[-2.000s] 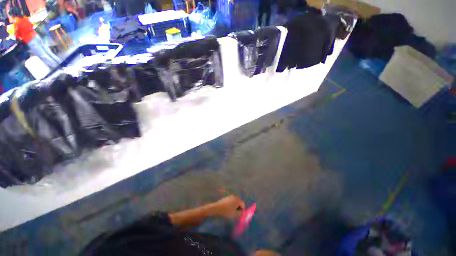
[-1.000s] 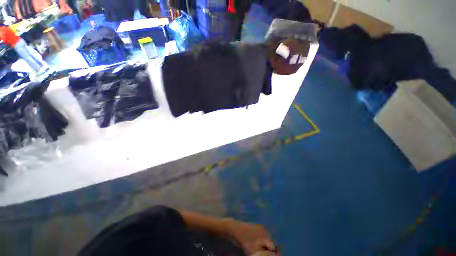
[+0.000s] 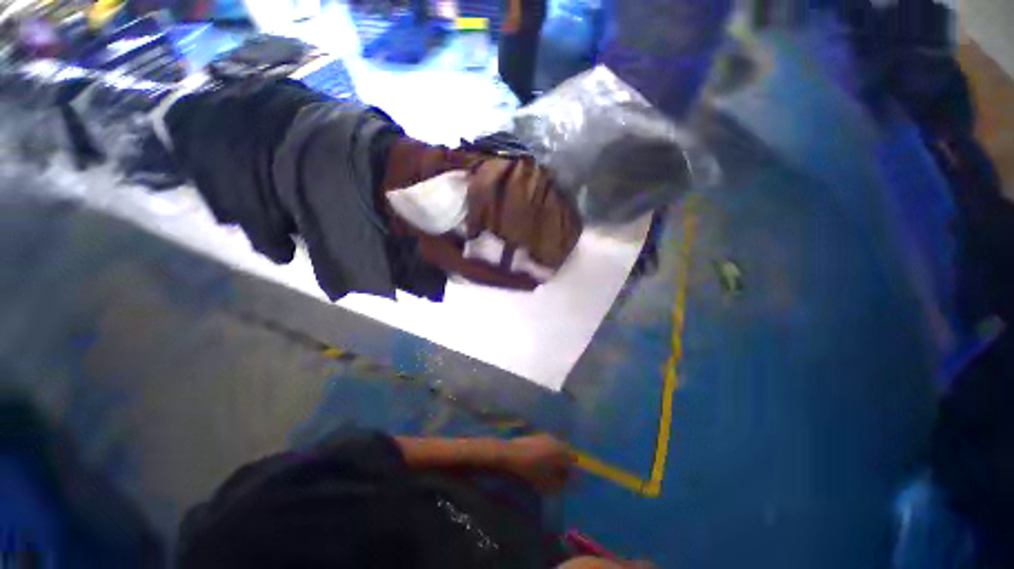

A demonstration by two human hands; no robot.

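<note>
My left hand is at the bottom centre, blurred, with its bare forearm coming out of a black sleeve. I cannot make out its fingers. A sliver of my right hand shows at the bottom edge, mostly cut off. A narrow part of a bright pink packet shows right beside it. Which hand holds the packet cannot be told.
A white-topped table ahead bears dark and grey garments, a brown bundle with white pieces, and clear plastic. Yellow tape marks the blue floor. Dark piles stand at the right.
The view has swung right and nearer the table's end. The pink packet, seen at my left hand two seconds ago and hidden one second ago, now shows partly at the bottom edge.
</note>
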